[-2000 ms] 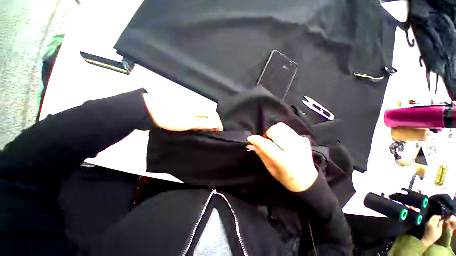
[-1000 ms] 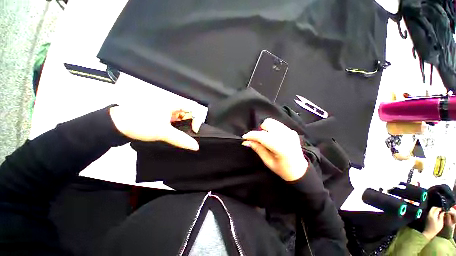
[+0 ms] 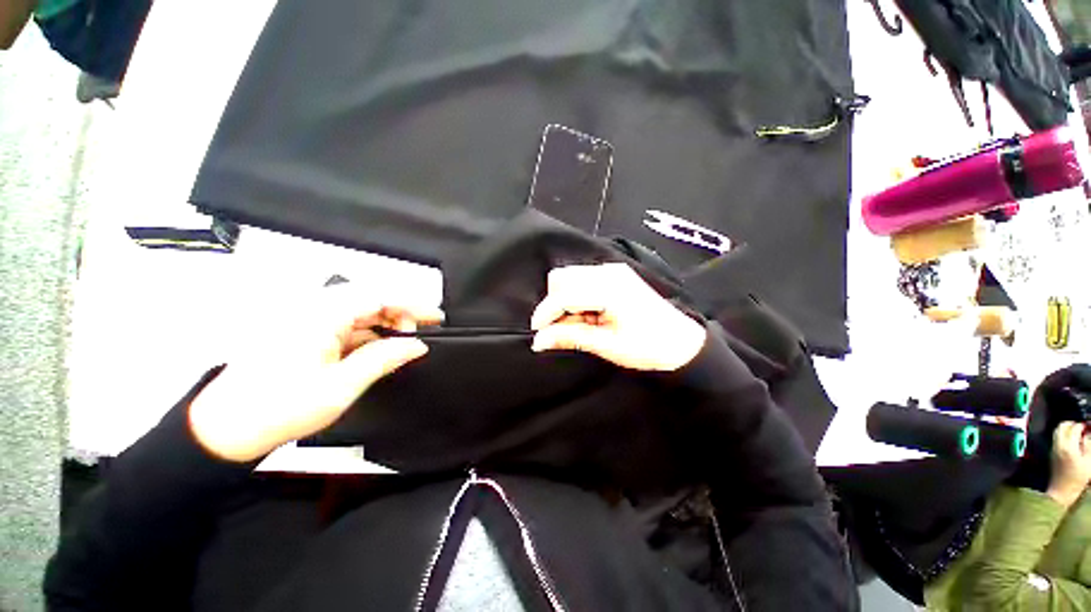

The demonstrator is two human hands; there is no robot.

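The black garment piece (image 3: pixel 514 401) lies bunched at the table's front edge, close to my body. My left hand (image 3: pixel 329 371) pinches its folded edge between thumb and fingers on the left. My right hand (image 3: pixel 610 317) pinches the same edge a short way to the right. The folded edge (image 3: pixel 479 332) runs straight between the two hands. No needle or thread can be made out. Behind the cloth, a smartphone (image 3: pixel 574 177) and pale thread snips (image 3: pixel 687 231) lie on a flat black fabric panel (image 3: pixel 395 132).
A dark item with a yellow line (image 3: pixel 180 238) lies at the left. At the right are a magenta cylinder (image 3: pixel 945 189), a tan block (image 3: pixel 937 242) and black thread cones (image 3: pixel 921 427). A person in a green sleeve (image 3: pixel 1005 544) is at the lower right; a black bundle (image 3: pixel 987 60) is beyond.
My left hand was open-fingered over the cloth one second ago and now pinches the folded edge. My right hand has kept its pinch. The view has shifted and turned slightly.
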